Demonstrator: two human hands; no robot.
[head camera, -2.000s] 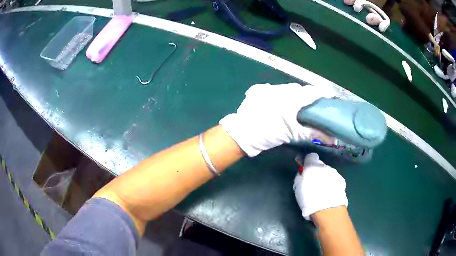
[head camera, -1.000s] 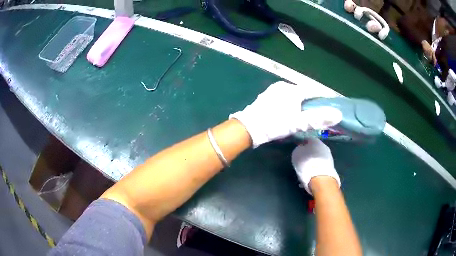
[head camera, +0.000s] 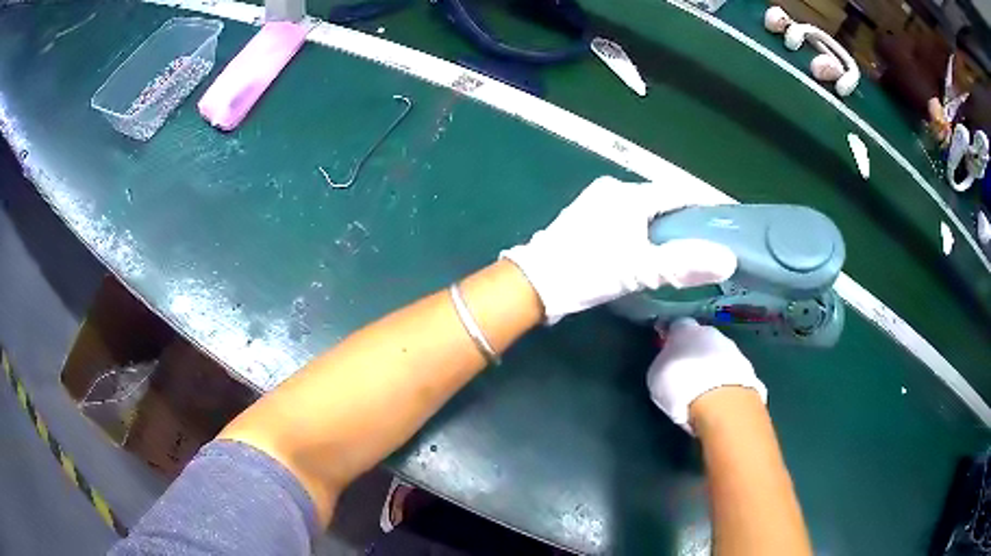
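My gloved left hand (head camera: 619, 252) grips a grey-green neck fan (head camera: 750, 241) above the green bench, thumb across its upper end. The round ring mark of the upper end faces up. A second end lies just below it, opened, with a blue piece (head camera: 726, 316), red wires and a round part showing. My gloved right hand (head camera: 701, 373) is at the near edge of the opened end, closed around a tool; only a bit of its red handle shows by the fingertips. The rest of the tool is hidden.
A metal hook (head camera: 367, 141), a pink wrapped block (head camera: 253, 75) and a clear tray (head camera: 159, 78) of small parts lie left on the bench. A navy neck fan (head camera: 511, 38) and a white cover (head camera: 618, 66) lie on the belt beyond the pale rail (head camera: 565, 123). A carton (head camera: 141, 369) stands below.
The opened end has come into clearer view below the upper end. My right hand dipped under the fan, then moved slightly right. The left hand keeps its hold.
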